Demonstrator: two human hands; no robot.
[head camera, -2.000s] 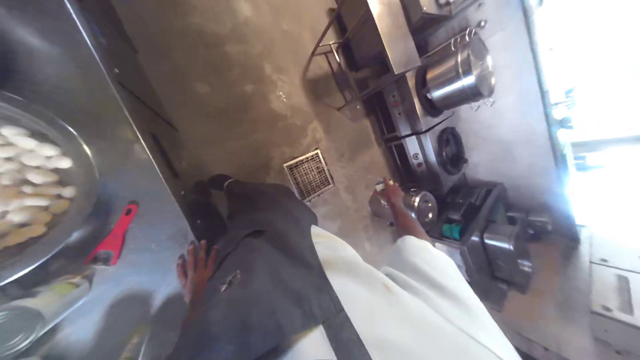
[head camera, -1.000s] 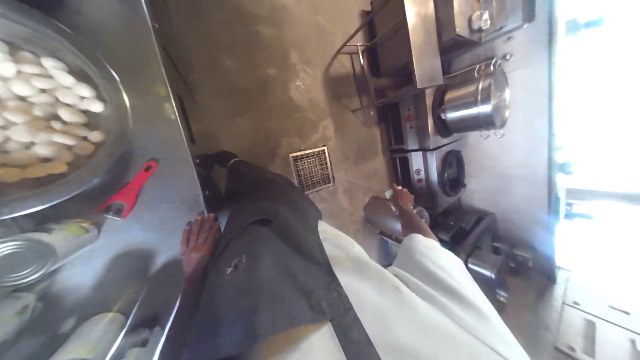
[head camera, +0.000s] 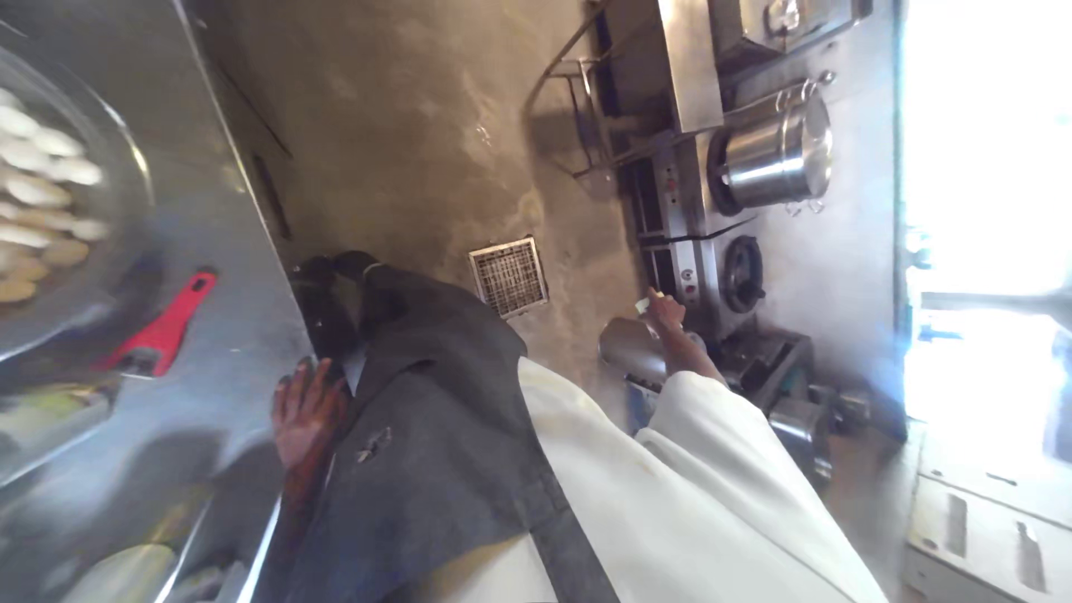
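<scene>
My left hand rests at the edge of a steel table, palm down with its fingers spread, holding nothing that I can see. On the table beside it lies a red-handled peeler-like tool. My right hand reaches out to the right, fingers curled on a small pale object. Close below that hand is a shiny metal cylindrical vessel; whether the hand also holds it, I cannot tell. A large metal bowl of pale, rounded pieces stands at the far left.
A steel pot stands on the stove, near a round burner. A metal rack stands beyond the stove. A square drain grate lies in the floor. Cans or containers crowd the table's near left. More metal pots stand at right.
The view has shifted a little. Both hands keep much the same pose, the left at the table edge and the right near the stove.
</scene>
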